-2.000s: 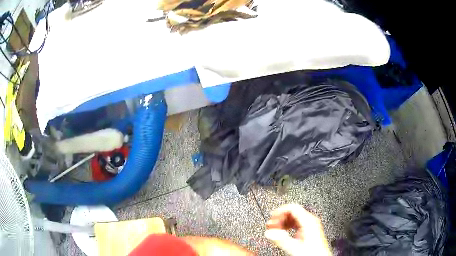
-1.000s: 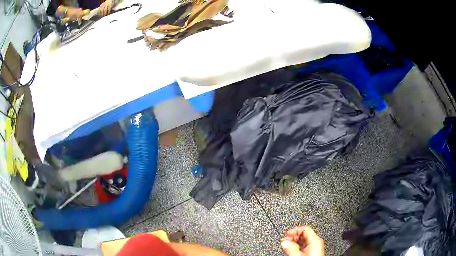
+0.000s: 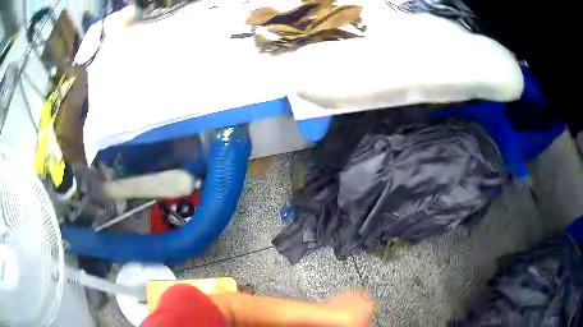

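A crumpled heap of shiny dark grey fabric [image 3: 422, 185] lies in front of me, partly under the edge of the neighbouring padded board. My left arm, in a red sleeve, stretches right along the bottom edge. Its far end, my left hand [image 3: 355, 311], is blurred and cut by the picture's edge, so its fingers and anything in them cannot be made out. My right hand cannot be made out.
The neighbouring white-covered table [image 3: 172, 76] bears brown pieces [image 3: 307, 27] and a cream padded board [image 3: 415, 76]. A blue duct [image 3: 224, 185], white fan [image 3: 29, 249] and tan stool [image 3: 156, 290] are at left. Another dark pile [image 3: 537, 287] is at lower right.
The view has shifted, so the table and heap sit further right than a second ago. The bare forearm now reaches further into view. The clear hand with curled fingers is now a blur.
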